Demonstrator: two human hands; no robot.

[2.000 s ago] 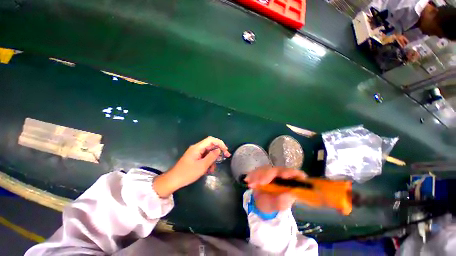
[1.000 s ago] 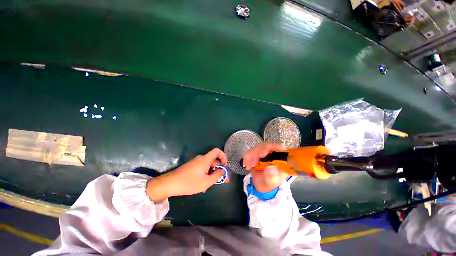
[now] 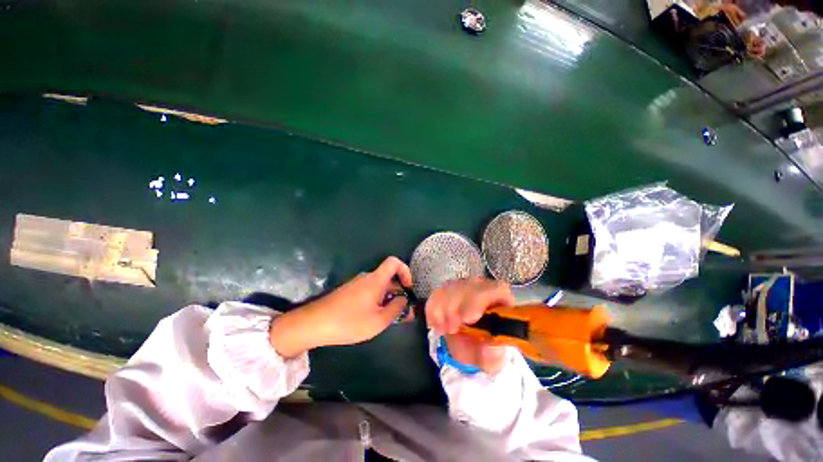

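My left hand (image 3: 347, 311) holds a small round metallic unit (image 3: 400, 307) in its fingertips, left of the screw dishes. My right hand, with a blue band at the wrist, (image 3: 469, 316) is closed around an orange electric screwdriver (image 3: 564, 336), which lies nearly level with its dark cable end to the right. The screwdriver's dark nose points at the unit; whether it touches is partly hidden by fingers. Just beyond my right hand are two round dishes of tiny screws, a greyer one (image 3: 446, 259) and a browner one (image 3: 515, 247).
A clear plastic bag (image 3: 645, 239) covers a dark box right of the dishes. A beige taped patch (image 3: 83, 250) and small white parts (image 3: 176, 188) lie at left. Round units sit on the green belt (image 3: 316, 72). A person's hands show at top right.
Compared with one second ago, my right hand and the screwdriver are a little closer to the unit in my left hand, and the screwdriver tilts down more to the right.
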